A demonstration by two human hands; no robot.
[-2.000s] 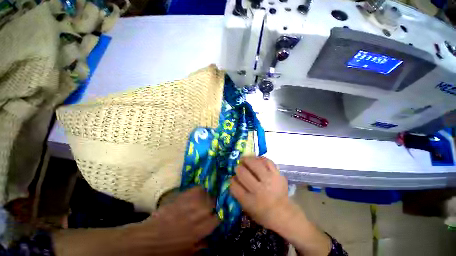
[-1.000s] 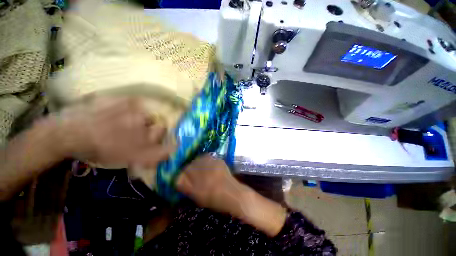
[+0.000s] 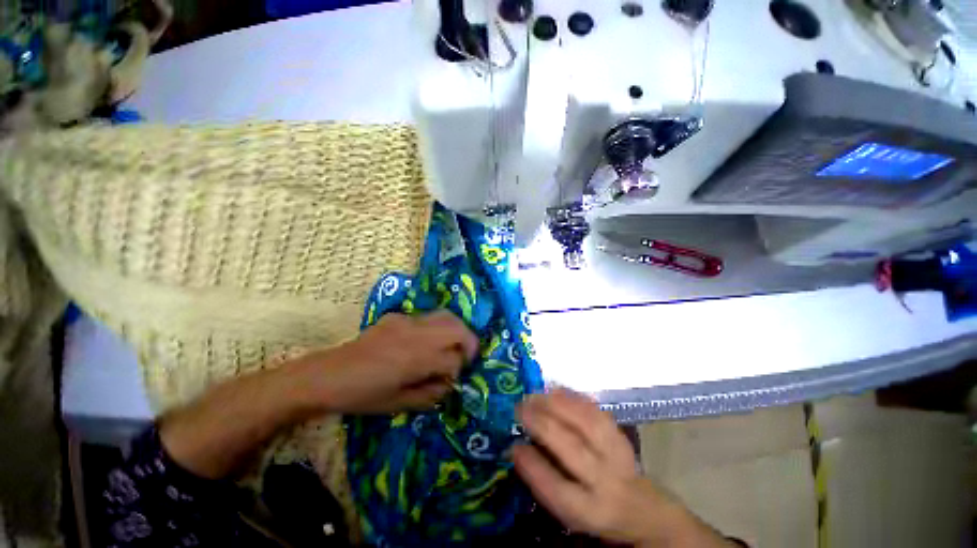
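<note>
The cream woven bag body (image 3: 246,236) lies left of the machine head, spread over the table and its front edge. The teal lining (image 3: 429,471) with yellow flowers and white swirls is bunched along the bag's right side, its upper end under the lit needle area. My left hand (image 3: 412,359) lies on the lining with its fingers closed on a fold of it. My right hand (image 3: 573,455) is at the lining's right edge, fingers bent against the fabric; the fingertips' hold is partly hidden. The presser foot is hard to make out in the glare.
The white sewing machine (image 3: 739,139) with a lit display stands at the back right. Red-handled snips (image 3: 680,258) lie under its arm. A dark tool with a red end (image 3: 911,275) lies far right. Heaped bags (image 3: 70,70) are at upper left. A scale runs along the table edge.
The bag body has come down and lies flatter. My left hand has moved right onto the lining, and my right hand has moved right to its edge. The view is closer to the machine.
</note>
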